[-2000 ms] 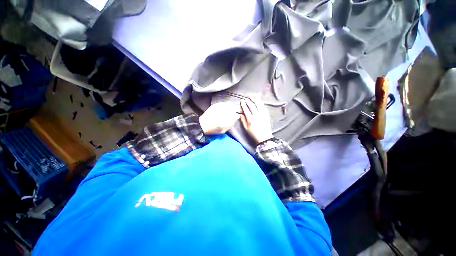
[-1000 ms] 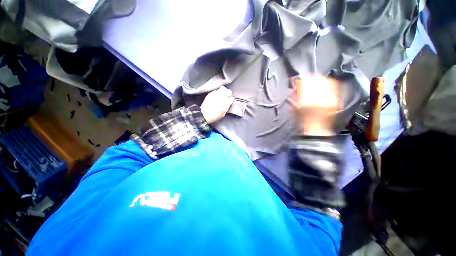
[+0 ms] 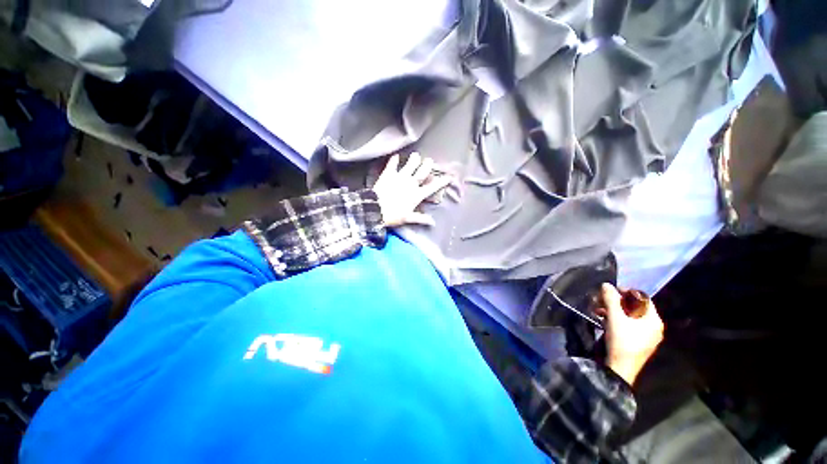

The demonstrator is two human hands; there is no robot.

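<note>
A grey garment [image 3: 535, 172] lies rumpled on the pale lavender ironing table [image 3: 662, 227]. My left hand [image 3: 407, 190] lies on the garment near its near left part, fingers spread over a small stitched spot. My right hand [image 3: 632, 331] grips the wooden handle of the steam iron [image 3: 576, 299]. The iron is tilted at the table's near right edge, its dark plate showing, just beyond the garment's near edge. Its cord is mostly hidden.
A brown-grey padded form [image 3: 757, 163] stands at the right of the table. A pile of grey garments [image 3: 86, 36] is at the upper left. A blue crate [image 3: 45, 281] and an orange-brown piece [image 3: 100, 240] are on the floor at left.
My right hand has left the garment, moved right and taken hold of the iron, which has moved toward me. My left hand has stayed on the cloth, its fingers now more spread.
</note>
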